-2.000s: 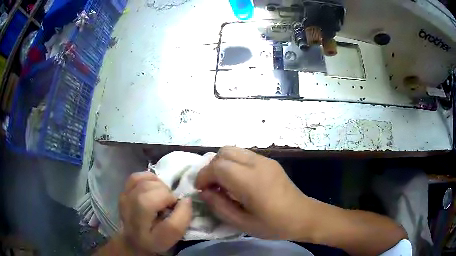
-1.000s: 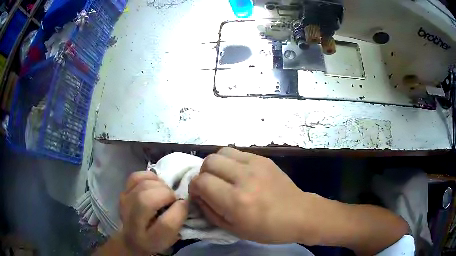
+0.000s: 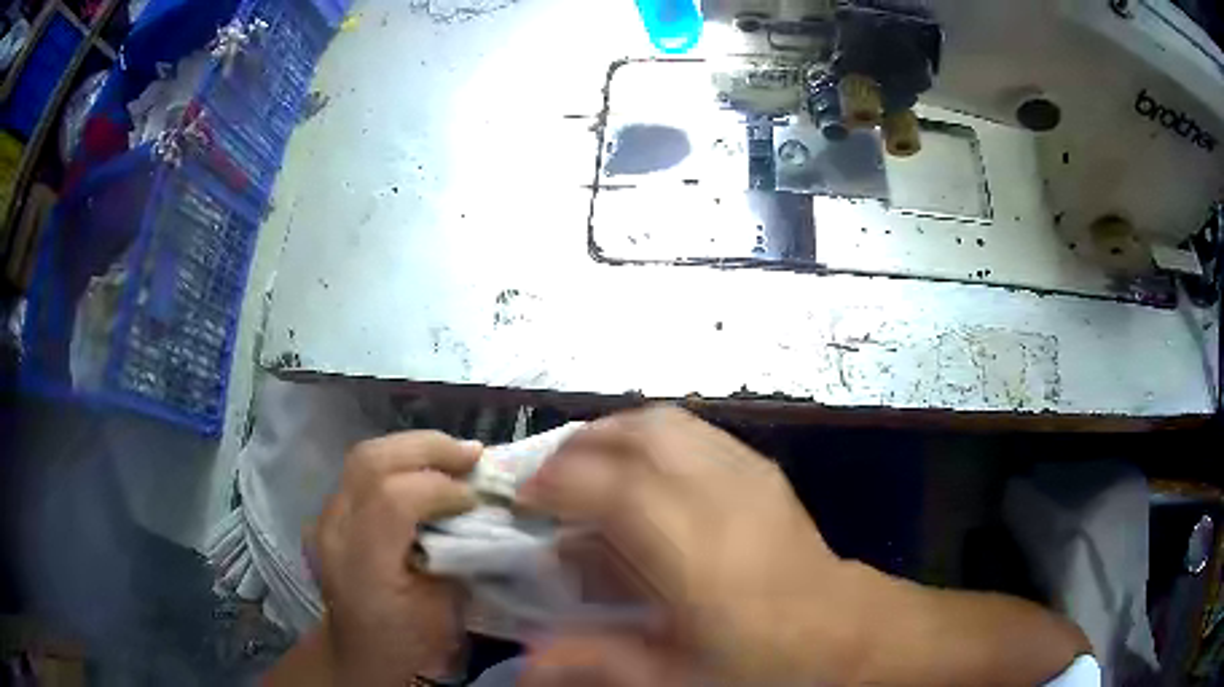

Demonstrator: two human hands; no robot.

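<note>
The off-white garment piece (image 3: 517, 557) is bunched between my two hands, below the table's front edge. My left hand (image 3: 389, 550) is closed on its left side, with thumb and fingers pinching the cloth. My right hand (image 3: 671, 537) is at its right side and blurred by motion; its fingers are bent over the cloth's upper right part, and its lower fingers are smeared. A small beige fold shows between the hands. No tool or thread can be made out.
The worn white table (image 3: 443, 295) carries a white sewing machine (image 3: 1128, 121). A bright blue object (image 3: 669, 22) is near the machine. Blue mesh baskets (image 3: 181, 309) stand at left, with folded pale cloth (image 3: 275, 497) below. Grey cloth (image 3: 1087, 550) hangs at right.
The cloth has been turned and bunched differently; its rounded top no longer shows. My left hand has rotated around it. My right hand has spread lower and blurred. The camera view has shifted slightly.
</note>
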